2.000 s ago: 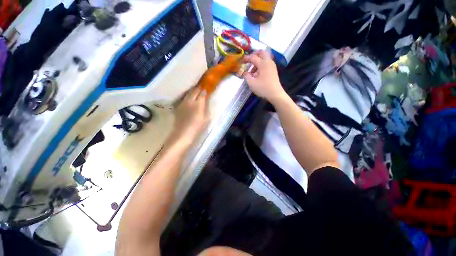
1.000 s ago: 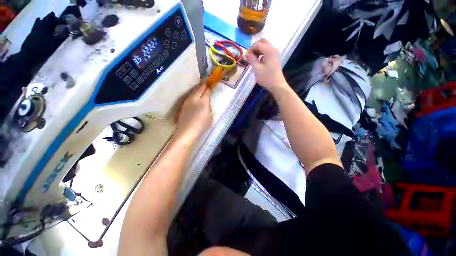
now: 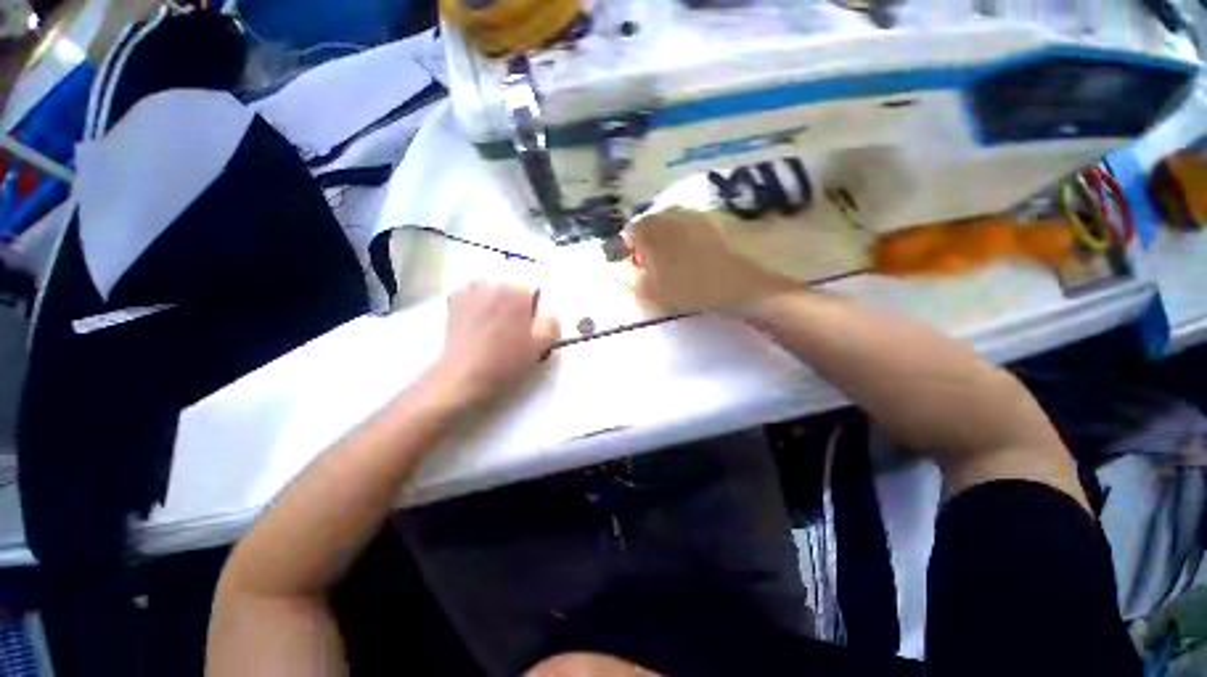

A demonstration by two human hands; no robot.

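Observation:
The white industrial sewing machine (image 3: 847, 126) with a blue stripe stands across the upper middle. My right hand (image 3: 695, 265) is at the needle area, its fingertips touching or close beside the presser foot (image 3: 614, 246). My left hand (image 3: 496, 333) is low over the front left of the machine bed, fingers bent down. Whether either hand holds anything is too blurred to tell. A white piece with a dark edge (image 3: 437, 245) lies left of the needle. Black-handled scissors (image 3: 761, 188) rest under the machine arm.
Black and white cut pieces (image 3: 265, 298) hang over the left table edge. A fuzzy orange bundle (image 3: 973, 247) lies right of the bed, beside coloured rings (image 3: 1092, 212) and an amber jar (image 3: 1181, 188). A yellow-orange thread cone (image 3: 514, 21) is at the top.
The view has swung left to the needle end. Both hands have left the orange bundle and rings; my right hand is now at the needle area and my left hand at the bed's front left.

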